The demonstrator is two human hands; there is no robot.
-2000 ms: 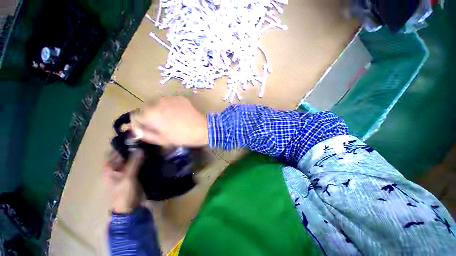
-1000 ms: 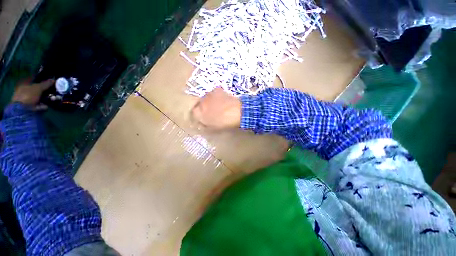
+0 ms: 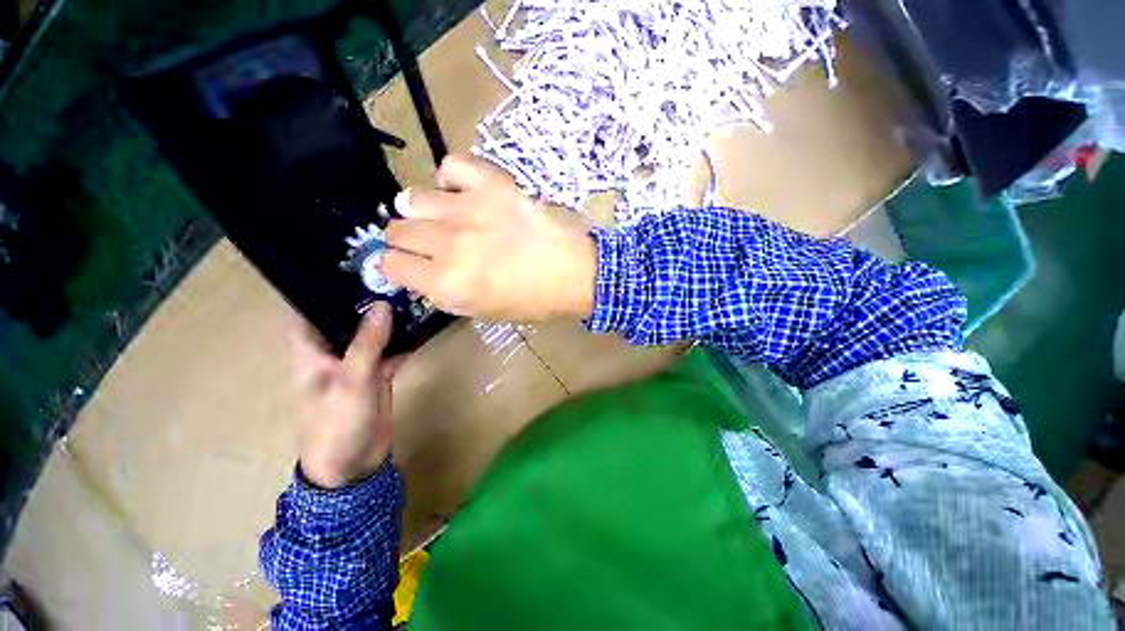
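Observation:
A long glossy black plastic housing [image 3: 265,148] lies across the cardboard's left edge, with a thin black frame [image 3: 413,93] swung out at its far side. A white gear [image 3: 374,265] sits in its near end. My left hand [image 3: 349,407] holds the near end of the housing, thumb beside the gear. My right hand [image 3: 494,247] is over the gear end, fingers bent together at the gear; whether it pinches a small part is hidden. A heap of white rods [image 3: 642,93] lies beyond my right hand.
The tan cardboard [image 3: 185,407] carries small shiny pins [image 3: 500,335] beside the housing and more slivers [image 3: 173,577] at the lower left. A black bin with clear film [image 3: 1012,111] is at the upper right, a teal-green crate [image 3: 968,253] below it. Dark units are on the left.
The black housing has come from the green belt onto the cardboard, with my left hand now at its near end. My right hand has moved left from the rod heap to the gear.

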